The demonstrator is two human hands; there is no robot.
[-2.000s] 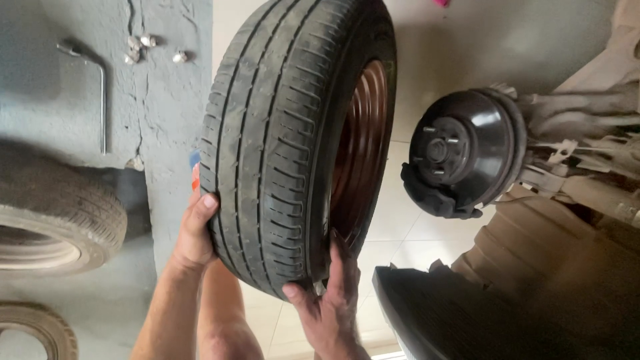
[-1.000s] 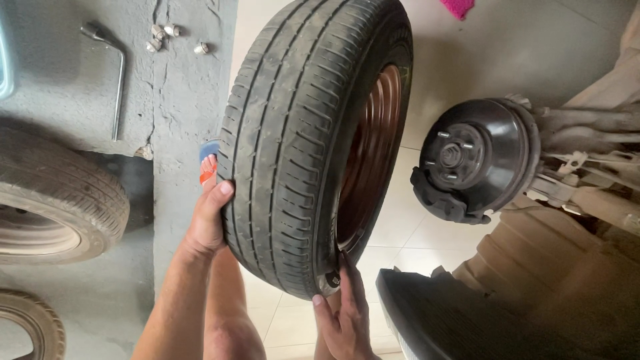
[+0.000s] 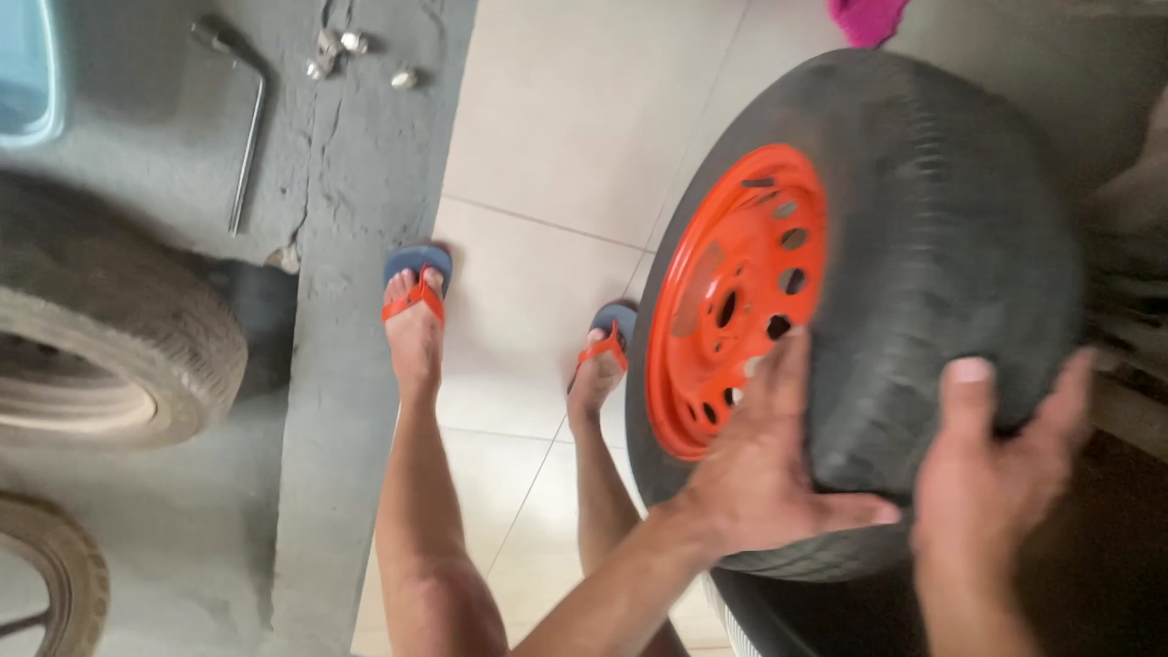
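Observation:
A car wheel with a black rubber tire (image 3: 949, 274) and an orange steel rim (image 3: 721, 310) is at the right, its orange face turned to the left. My left hand (image 3: 766, 456) presses on the tire's near side, with its fingers reaching over the sidewall at the rim's edge. My right hand (image 3: 995, 465) lies against the tread further right, thumb and fingers spread; its outline is blurred. Between them the two hands hold the wheel. The brake disc is hidden behind the tire, and only blurred dark parts show at the right edge.
A wheel nut wrench (image 3: 248, 137) and several lug nuts (image 3: 354, 42) lie on the grey floor. Another dirty wheel (image 3: 196, 347) and part of a smaller tire (image 3: 78, 575) are at the left. My sandalled feet (image 3: 415, 319) stand beside the wheel. A pink cloth (image 3: 867, 18) lies at the top.
The wheel has moved right, to where the brake disc showed, and its orange face has come into view. Both hands have moved right with it.

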